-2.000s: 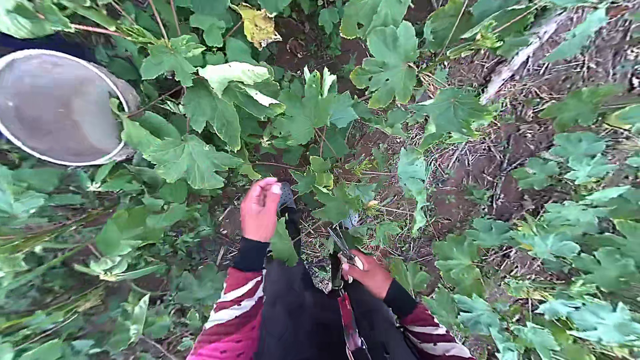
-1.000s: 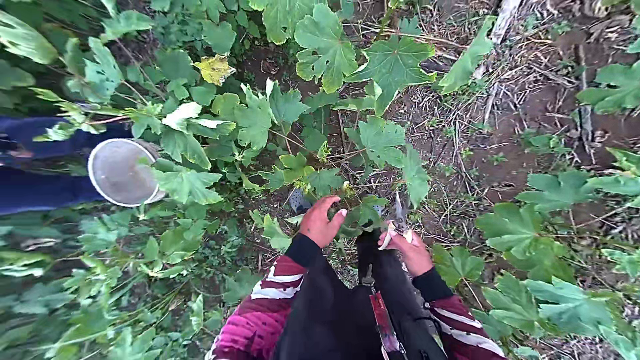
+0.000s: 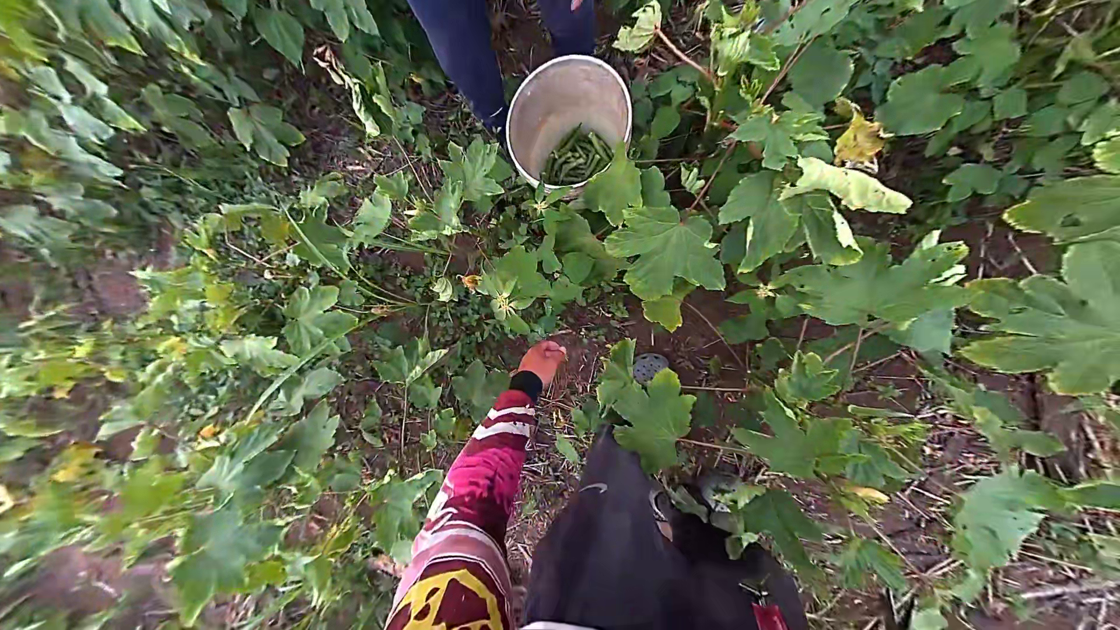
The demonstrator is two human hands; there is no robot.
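Note:
My left hand (image 3: 544, 360) reaches forward over the soil between the plants, its fingers curled; whether something small is inside them cannot be made out. Beyond it stands a pale bucket (image 3: 560, 101) with green pods (image 3: 577, 157), apparently okra, at its bottom. Broad lobed leaves (image 3: 669, 249) spread between the hand and the bucket's right side. My right hand is out of view, and so is whatever it holds. A leaf (image 3: 654, 418) hangs above my dark-clad knee.
Another person's legs in dark blue trousers (image 3: 459, 52) are behind the bucket. A grey perforated shoe toe (image 3: 649, 367) shows under the leaves. Dense leafy plants stand on both sides, and dry stalks (image 3: 1067, 591) lie on the soil at lower right.
The view has swung strongly left, bringing the bucket to the top centre and its pods into sight. My hands were close together by the plant; now my left arm is stretched forward and my right hand is out of view.

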